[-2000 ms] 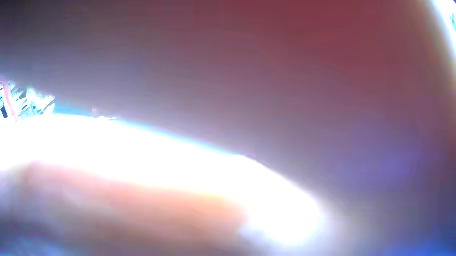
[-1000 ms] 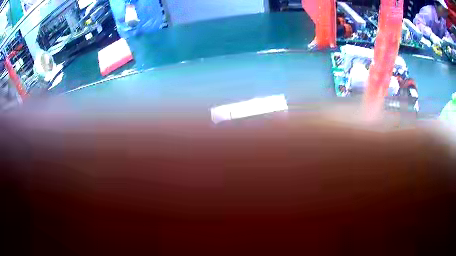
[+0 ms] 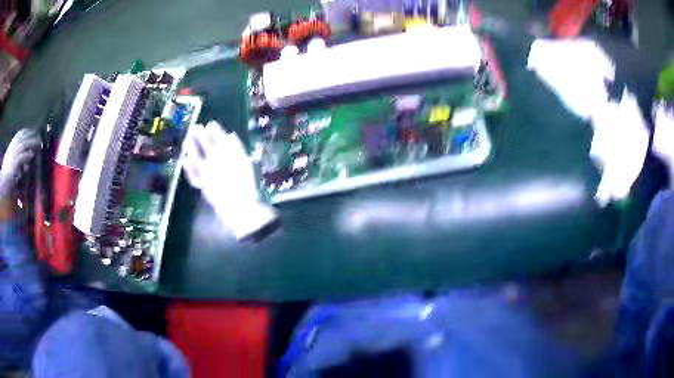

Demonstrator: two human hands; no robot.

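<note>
A green circuit board [image 3: 355,129] with a long pale heatsink [image 3: 377,65] and copper-orange coils lies flat on the bench. A second such board [image 3: 140,188] lies turned at the left. A white glove with a dark cuff [image 3: 230,181] lies flat between them, with no sleeve in it. At the left edge a white-gloved hand, apparently my left hand [image 3: 20,156], shows small and blurred above a blue sleeve. At the right edge a white shape above a blue sleeve, apparently my right hand [image 3: 665,133], is overexposed and cut off. Neither hand's grip is clear.
Overexposed white glove-like shapes [image 3: 621,151] lie on the dark green mat [image 3: 443,247] at the right. A bright green object [image 3: 668,80] is at the right edge. Red surfaces show under the left board and below the bench edge [image 3: 218,336]. Blue clothing [image 3: 451,325] fills the bottom.
The large dark red blur covering the lower view is gone. The view now looks down on the bench, with both boards, the lying glove and the blue sleeves visible.
</note>
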